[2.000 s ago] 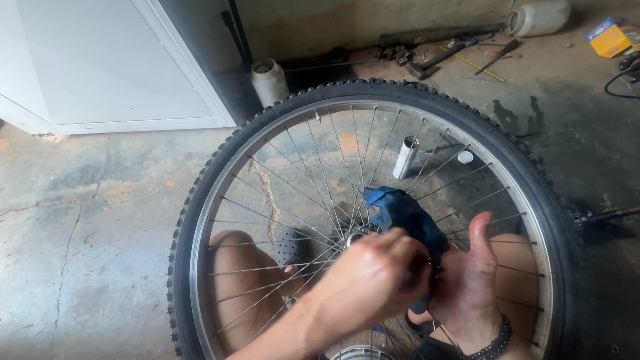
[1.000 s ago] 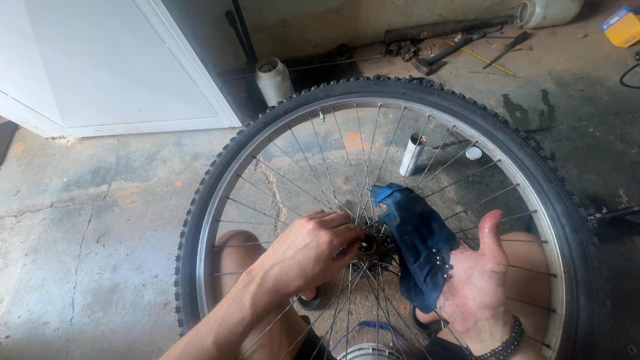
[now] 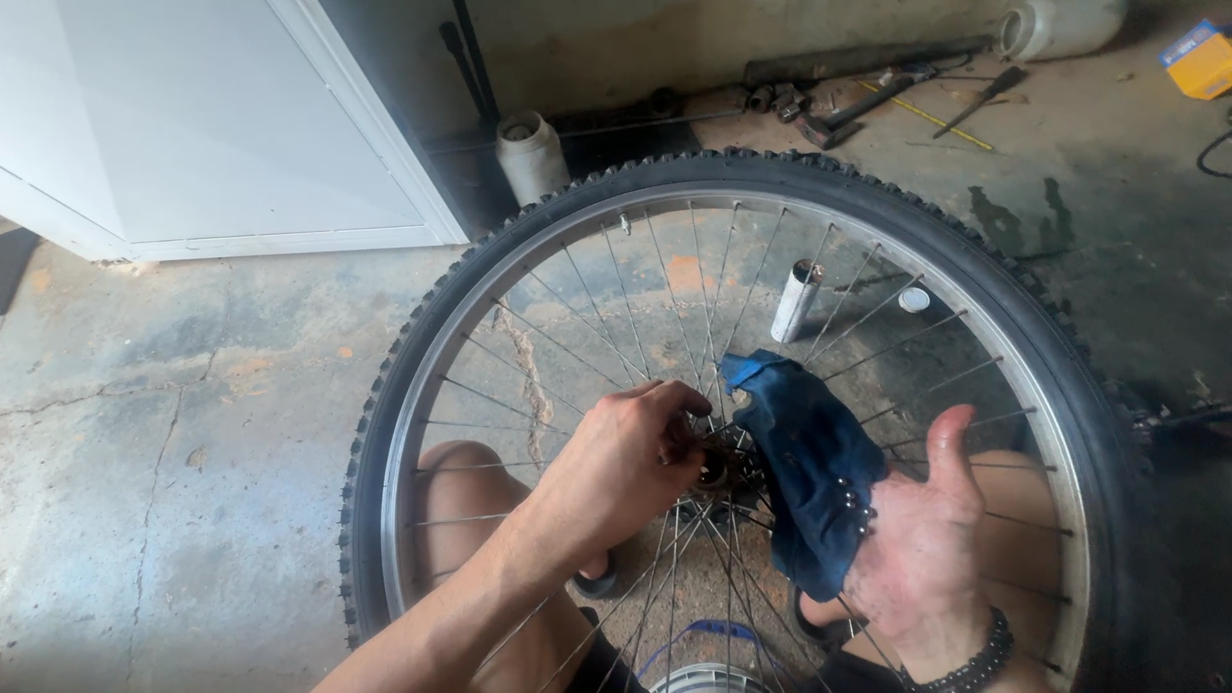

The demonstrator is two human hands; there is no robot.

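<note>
A bicycle wheel [image 3: 423, 346] with a knobby tyre lies across my lap. My left hand [image 3: 645, 452] is over the wheel hub [image 3: 712, 472], fingers bent close together at its opening; whether a small ball is between them is hidden. My right hand [image 3: 919, 549] is palm up with the thumb raised, right of the hub. A dark blue cloth [image 3: 813, 462] lies over its fingers. Several small steel bearing balls [image 3: 850, 499] rest on the cloth beside the palm.
Beyond the spokes, an upright cylindrical container [image 3: 795, 300] stands on the floor near a white cap [image 3: 913, 299]. A white bucket [image 3: 707, 679] is below the wheel. A hammer [image 3: 852, 115], a plastic bottle [image 3: 531, 159] and a white cabinet [image 3: 260, 125] are farther back.
My left hand was over the cloth and bearing balls two seconds ago, then moved left to the hub. It remains at the hub now. My right hand still supports the cloth.
</note>
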